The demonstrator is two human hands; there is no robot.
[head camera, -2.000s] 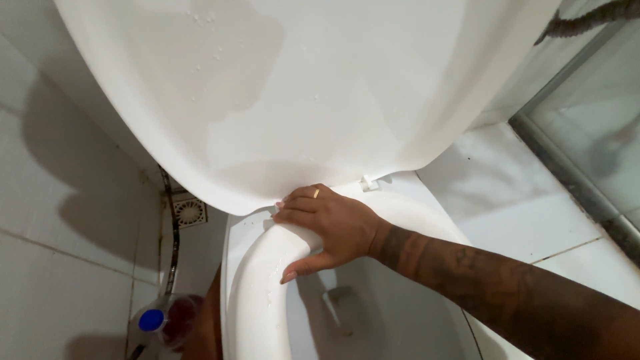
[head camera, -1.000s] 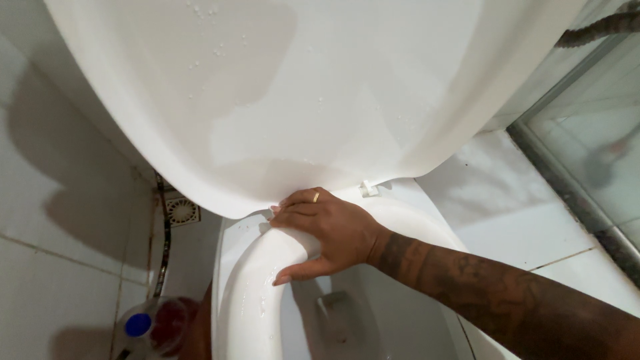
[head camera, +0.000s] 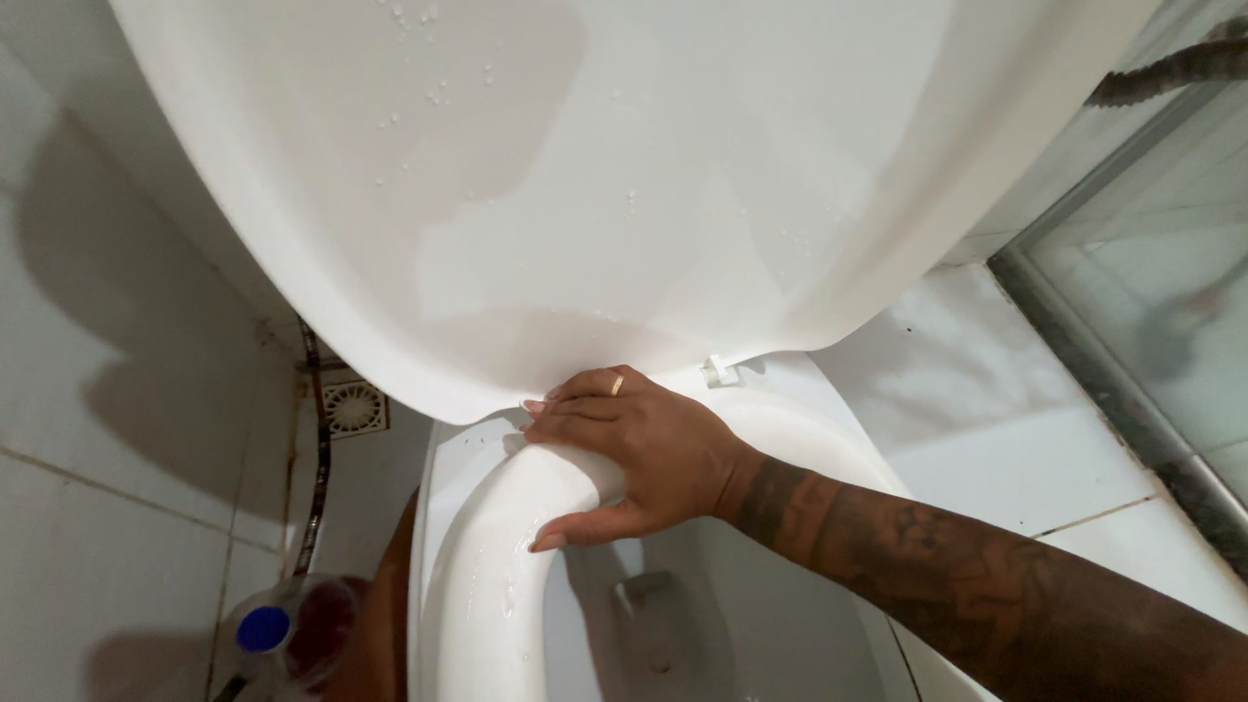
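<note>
My right hand [head camera: 634, 458] reaches in from the right and lies palm down over the rear left part of a white toilet seat [head camera: 487, 585]. Its fingertips are at the back edge, close to the bottom of the raised lid [head camera: 663, 195], and the thumb bends toward the inner edge. Drops of water dot the lid and the seat. A small white hinge piece [head camera: 720, 371] shows right of the fingers. Under the seat the toilet bowl [head camera: 780, 604] is partly visible. My left hand is out of view.
A floor drain grate [head camera: 355, 409] and a thin dark hose [head camera: 317, 468] are at the left. A container with a blue cap [head camera: 263, 629] stands at lower left beside a bare leg [head camera: 385, 604]. At the right are a glass panel in a metal frame [head camera: 1102, 380] and a corrugated hose [head camera: 1170, 73].
</note>
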